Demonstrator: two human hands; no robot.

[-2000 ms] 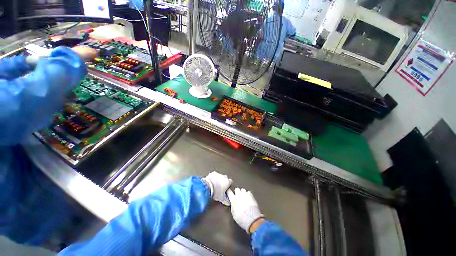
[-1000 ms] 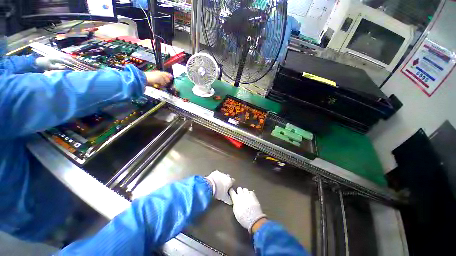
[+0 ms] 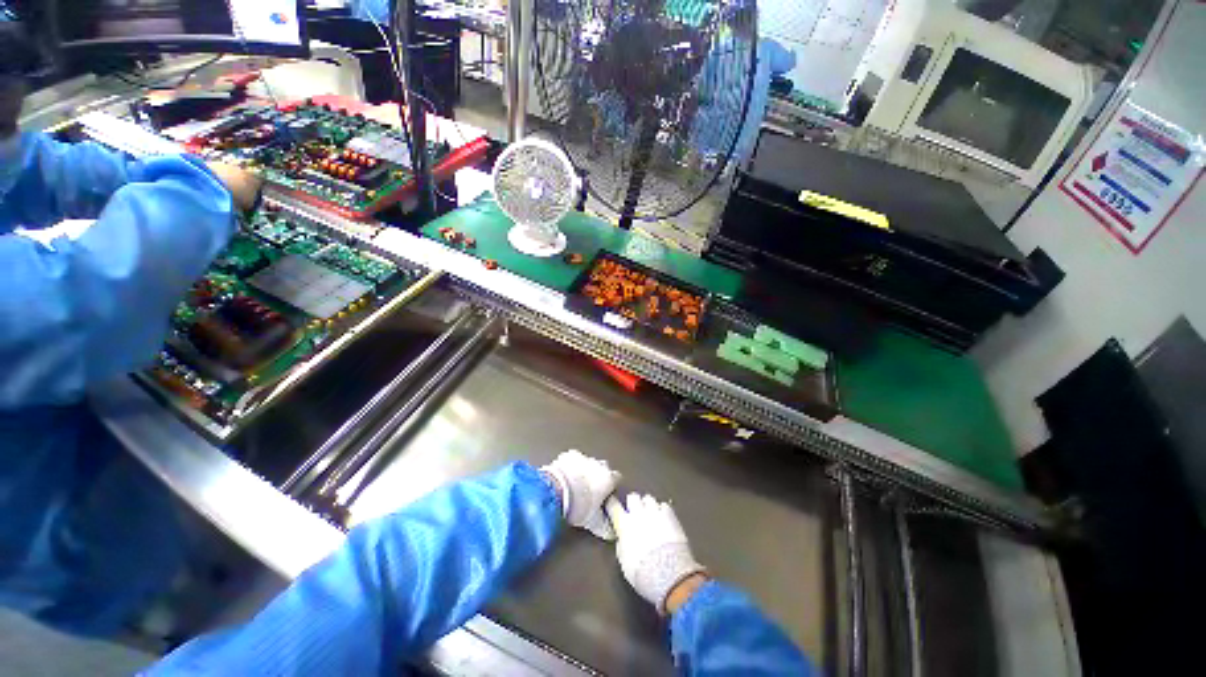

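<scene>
My left hand (image 3: pixel 582 493) and my right hand (image 3: pixel 652 549), both in white knit gloves, meet fingertip to fingertip above the bare metal bed (image 3: pixel 741 529). The fingers look bent inward. Whether anything small is between them cannot be told. A green circuit board (image 3: pixel 298 284) sits in its pale-edged carrier on the rails at the left, away from my hands. Another person's blue sleeve (image 3: pixel 119 271) covers part of it.
A silver chain rail (image 3: pixel 688 384) runs behind the bed. Beyond it are a small white fan (image 3: pixel 534 199), a black tray of orange components (image 3: pixel 639 299) and green blocks (image 3: pixel 772 355) in a black tray. A second board (image 3: pixel 318 156) lies in a red holder. Black boxes (image 3: pixel 873 238) stand behind.
The other person's arm reached toward the green mat beside the fan and has drawn back over the boards. My hands have stayed in place.
</scene>
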